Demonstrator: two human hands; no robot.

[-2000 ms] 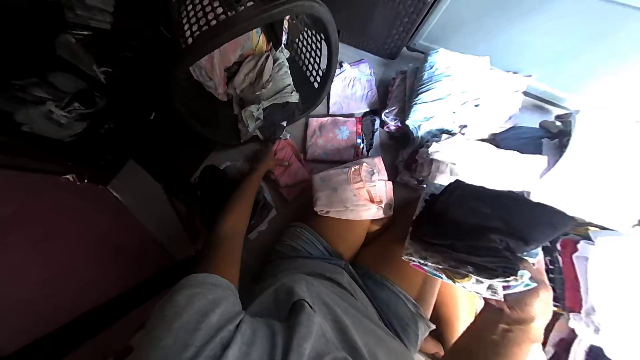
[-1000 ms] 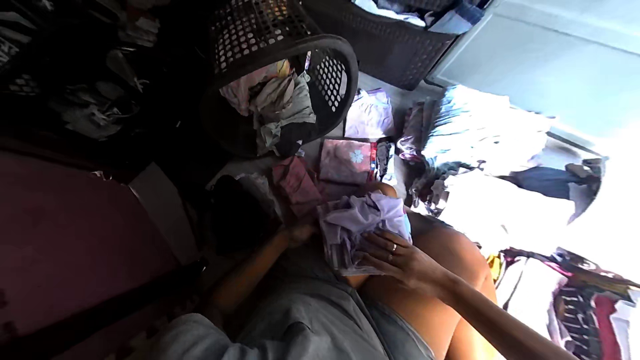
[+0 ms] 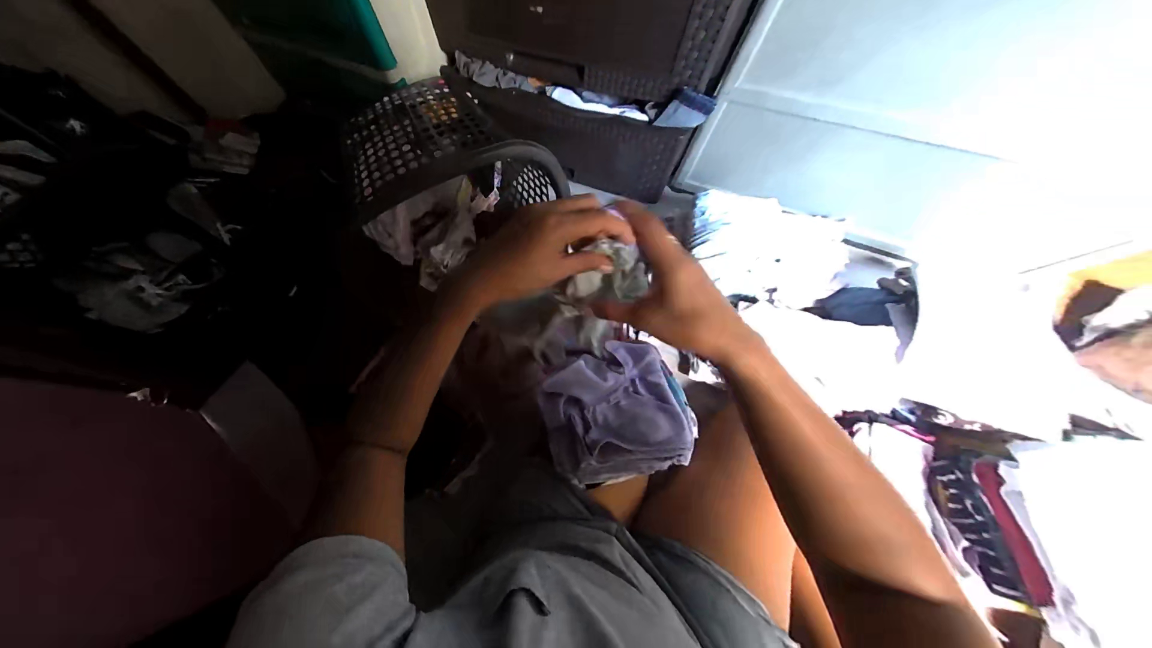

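Both hands hold a crumpled pale, grey-green garment (image 3: 621, 274) in front of the tipped laundry basket. My left hand (image 3: 549, 247) grips it from the left, fingers curled over its top. On its other side, my right hand (image 3: 675, 292) has thumb and fingers around it; the motion blurs the cloth. Part of the garment hangs below the hands. Under it, a folded lilac garment (image 3: 621, 414) lies on top of a small stack on my thigh. The dark perforated plastic basket (image 3: 418, 135) lies on its side with crumpled clothes (image 3: 432, 225) at its mouth.
Dark woven-pattern plastic drawers (image 3: 603, 144) stand behind, one holding clothes. Right of them is a pale panel (image 3: 828, 135). Piles of light clothes (image 3: 765, 243) and a row of folded garments (image 3: 981, 513) lie to the right. Dark clutter (image 3: 135, 279) fills the left side.
Both hands have moved up from the lilac garment on my lap and now hold a crumpled pale garment. The dark folded cloth my right hand held two seconds ago is out of my hand.
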